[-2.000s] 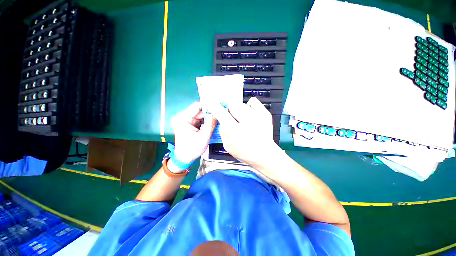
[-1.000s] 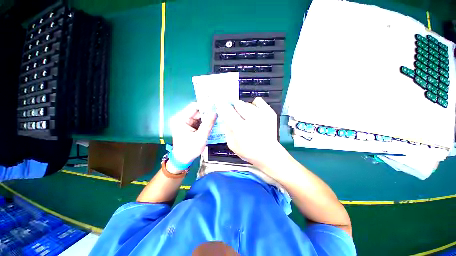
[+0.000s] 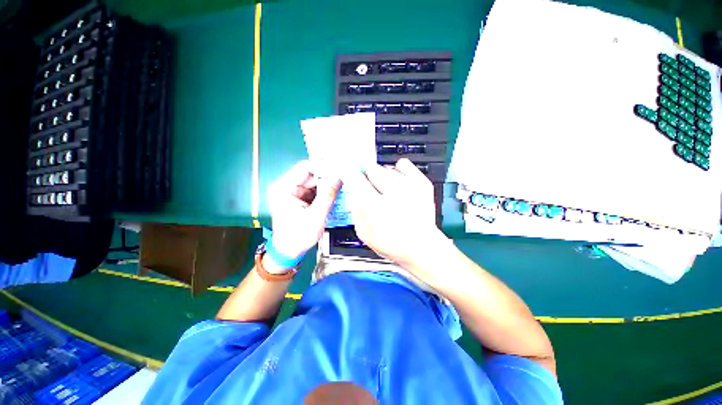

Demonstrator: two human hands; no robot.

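My left hand (image 3: pixel 297 210) and my right hand (image 3: pixel 396 207) together hold a printed packet (image 3: pixel 342 141) above the work tray. Its upper part is white; a light blue part shows between the hands. My fingertips meet at its lower half, and glare hides what they do there. The dark slotted work tray (image 3: pixel 396 58) lies under and beyond the hands, with rows of small dark pieces. One unit with a round pale disc (image 3: pixel 362 69) sits in its top row. The hands and packet hide part of the tray.
White foam sheets (image 3: pixel 546 119) are stacked to the right, with green circuit boards (image 3: pixel 685 103) in rows on top. Stacked black trays (image 3: pixel 99 119) stand at the left. A cardboard box (image 3: pixel 190 253) is below the bench edge. Another person's blue sleeve (image 3: pixel 39 269) shows at the left.
The packet and both hands have shifted slightly to the left and the packet has tilted a little. Both hands still hold it.
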